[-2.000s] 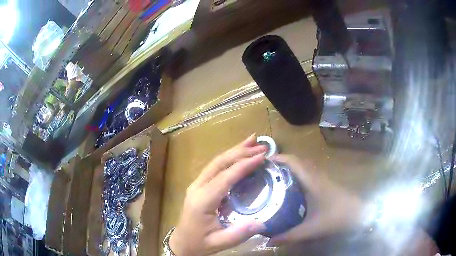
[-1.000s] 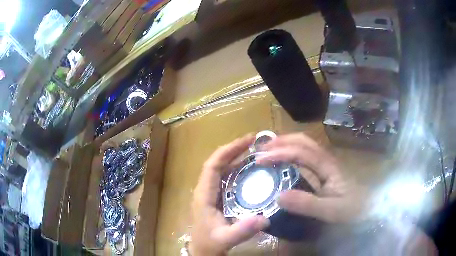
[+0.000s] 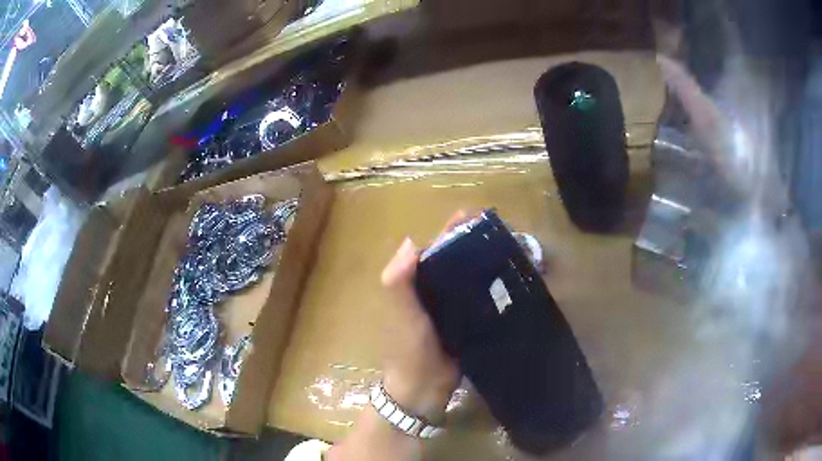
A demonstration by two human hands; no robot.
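My left hand (image 3: pixel 419 347), with a metal watch band at the wrist, grips a black cylindrical speaker body (image 3: pixel 514 342) from its left side. The body lies slanted, its end with a shiny ring edge at the upper left and a small white label on its side. My right hand (image 3: pixel 692 97) is a blurred shape at the upper right, over the metal bins' side; what it holds cannot be told. A second black speaker body (image 3: pixel 590 171) stands behind, its open end showing a green patch. A small white ring (image 3: pixel 534 248) is partly hidden behind the held body.
A cardboard carton of chrome rings (image 3: pixel 293 261) is at the left. A dark-lined parts carton (image 3: pixel 329 135) with one bright ring lies behind it. Blurred metal bins (image 3: pixel 667 212) stand at the right. The bench (image 3: pixel 360 297) is brown cardboard under shiny film.
The held body has tipped from ring end facing me to lying slanted, side showing. My right hand has left it and moved to the upper right. The view has shifted.
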